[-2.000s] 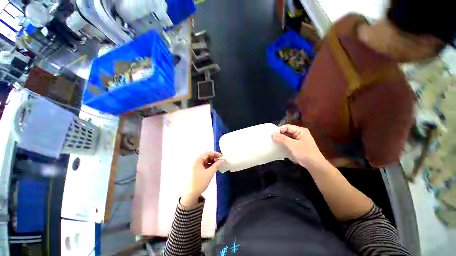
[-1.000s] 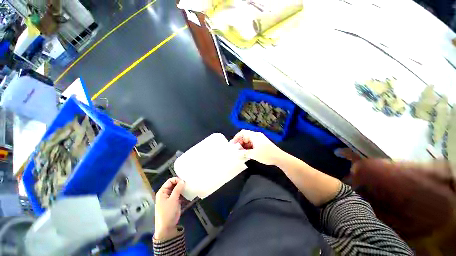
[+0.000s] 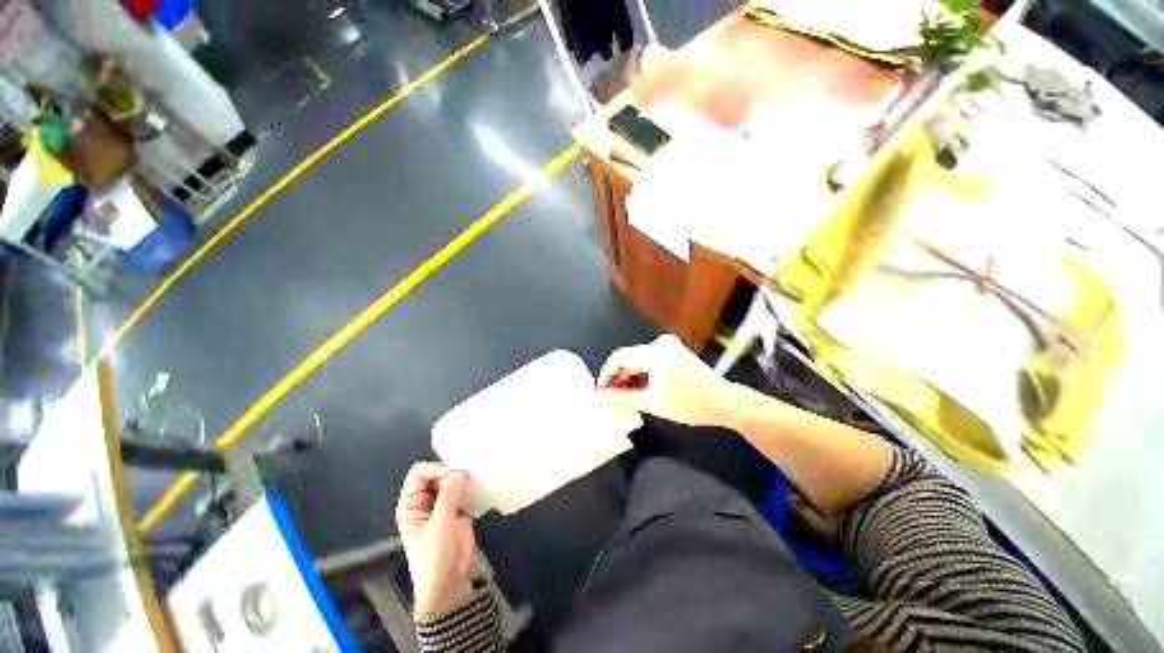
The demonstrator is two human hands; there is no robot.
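A bright white piece (image 3: 534, 431) with rounded top corners and a notched lower edge is held flat in the air in front of my body. My left hand (image 3: 437, 526) pinches its lower left corner between thumb and fingers. My right hand (image 3: 666, 383) pinches its right edge. Both hands are bare. The fingertips behind the piece are partly hidden.
A wooden desk (image 3: 664, 274) with a dark phone (image 3: 638, 129) stands ahead right. A white-covered table (image 3: 1085, 510) with yellow sheets (image 3: 881, 191) runs along the right. Yellow lines (image 3: 383, 301) cross the grey floor. A loaded rack (image 3: 192, 179) stands far left.
The view has moved along the aisle; the blue bins and the person in brown are out of view, and the wooden desk has come in. Both hands keep hold of the white piece.
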